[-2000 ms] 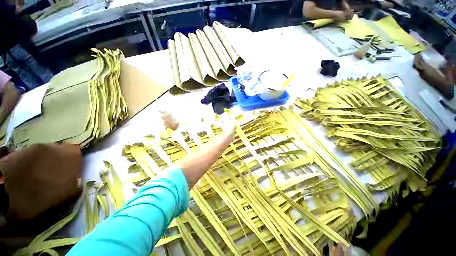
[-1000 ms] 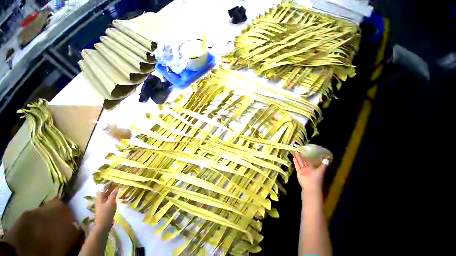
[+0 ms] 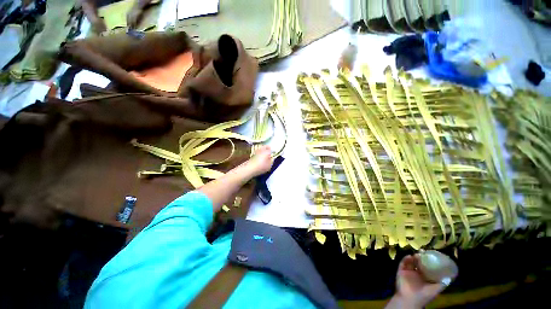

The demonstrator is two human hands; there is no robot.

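My left hand (image 3: 261,162) is at the lower end of a small bunch of yellow strips (image 3: 261,124), left of the laid-out pile; blur hides whether its fingers grip them. Looped loose strips (image 3: 196,151) lie beside it on brown material. My right hand (image 3: 414,282) holds a translucent squeeze bottle (image 3: 437,267) beyond the table's front edge, just below the strip ends. The criss-crossed yellow strip pile (image 3: 393,157) lies on the white table, its ends overhanging the front edge.
Brown material (image 3: 72,157) covers the left. A black tool or strap (image 3: 263,188) lies near my left hand. A small pale bottle (image 3: 347,57), black cloth (image 3: 408,50) and blue tray (image 3: 456,71) stand behind the pile. A second pile (image 3: 534,145) is at right. Another person's hands (image 3: 136,13) show at top left.
The view has swung left, bringing the brown material and loose strips into sight. My left hand has moved from the laid-out pile's left side to the small bunch. My right hand still holds the bottle.
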